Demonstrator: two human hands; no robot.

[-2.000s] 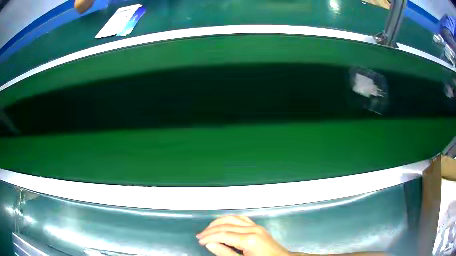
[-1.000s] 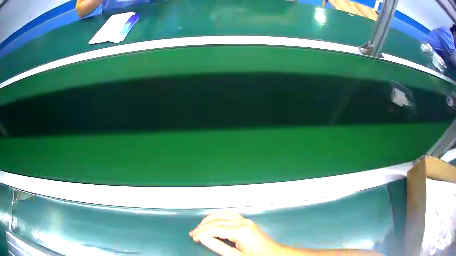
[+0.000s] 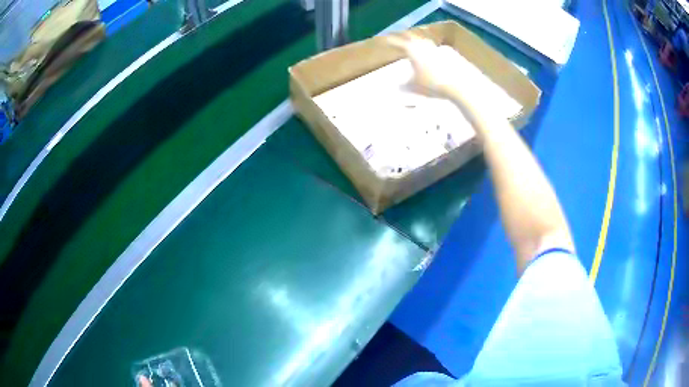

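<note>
An open brown carton [image 3: 340, 162] stands at the upper middle of the view, filled with a white layer of small parts with dark marks. My right hand [image 3: 423, 64] is over the carton's far part, its fingers near the far wall; it is blurred, and whether it holds anything is unclear. A clear blister tray [image 3: 189, 366] shows at the bottom left, cut off by the edge. A small skin-coloured bit at its lower left looks like a fingertip of my left hand [image 3: 144, 380]; the rest is out of the picture.
The glossy green bench [image 3: 227, 257] lies before the carton. A pale metal rail [image 3: 162, 212] separates it from the green conveyor belt [image 3: 151, 143]. A metal post [image 3: 331, 23] stands behind the carton, and a white panel [image 3: 521, 26] lies beyond it.
The view has swung right towards the carton. My right hand has moved from the bench to over the carton. The clear blister tray has come into view at the bottom left.
</note>
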